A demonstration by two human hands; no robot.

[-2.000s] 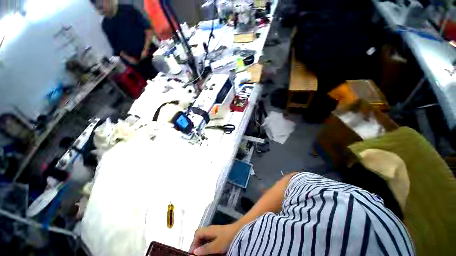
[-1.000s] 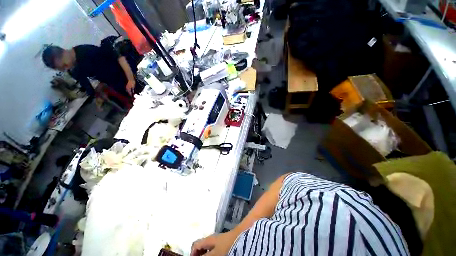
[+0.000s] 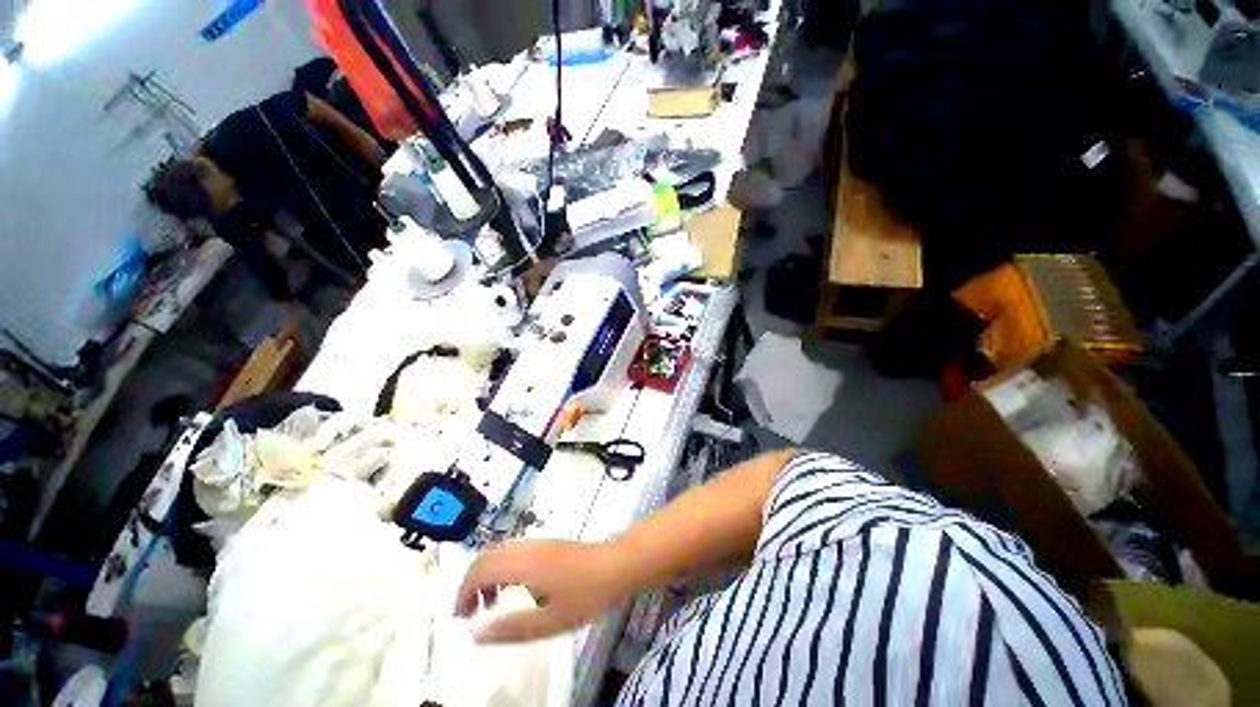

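Note:
My right hand [image 3: 532,587] reaches in from the striped sleeve and rests low over white fabric [image 3: 304,594] at the table's near end. Its fingers are bent down; whether they pinch fabric is unclear. My left hand is out of view. The white sewing machine [image 3: 574,325] stands just beyond my hand, its dark head part with a blue panel [image 3: 440,507] close to my fingers. Black-handled scissors [image 3: 619,459] lie beside the machine.
A red parts tray [image 3: 661,362] sits by the machine. Thread cones [image 3: 426,256] stand behind it. A wooden bench [image 3: 873,249] with a dark pile and an open carton [image 3: 1092,456] are on the right. A person in dark clothes [image 3: 297,180] bends over at upper left.
My right hand has moved up and forward from the bottom edge onto the white fabric near the machine head. The dark red object by it has left view. The other person has bent lower.

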